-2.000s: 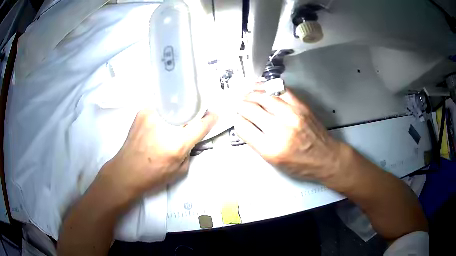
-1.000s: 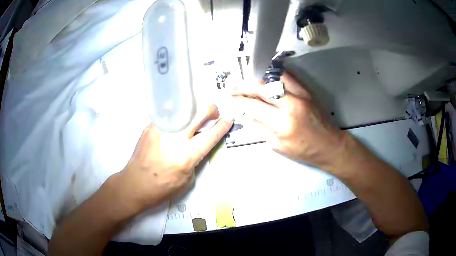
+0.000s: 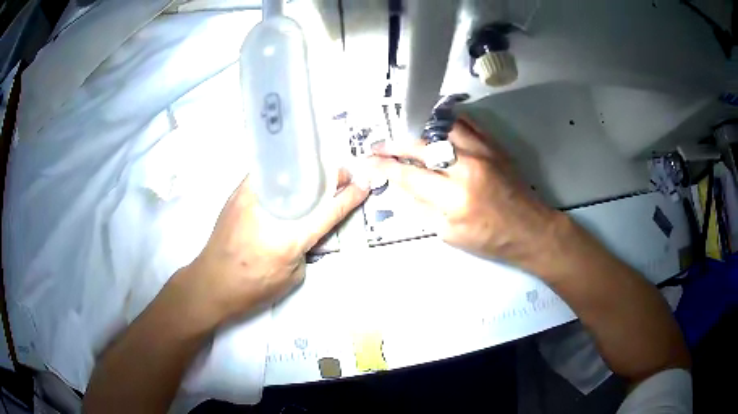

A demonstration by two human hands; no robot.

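Observation:
White fabric (image 3: 97, 202) lies spread over the left of the table, glaring bright near the needle area. My left hand (image 3: 267, 242) is at the fabric's right part, its fingertips reaching to the presser foot area (image 3: 361, 141) and partly hidden by the lamp unit. My right hand (image 3: 477, 186) is just right of the foot, below the tension dial (image 3: 439, 125), its fingertips close to my left fingertips. Overexposure hides whether either hand grips the fabric. The needle plate (image 3: 396, 230) shows below the fingertips.
The long white paddle-shaped lamp unit (image 3: 283, 121) hangs over my left hand. The machine body (image 3: 599, 113) with a ribbed cream knob (image 3: 496, 68) fills the right. Yellow (image 3: 370, 353) and brown (image 3: 329, 368) tape patches mark the front edge. Small items stand at far right.
The left fingers, stretched over the plate a second ago, are now drawn together near the foot. The right fingertips have moved slightly left toward them. More of the needle plate shows.

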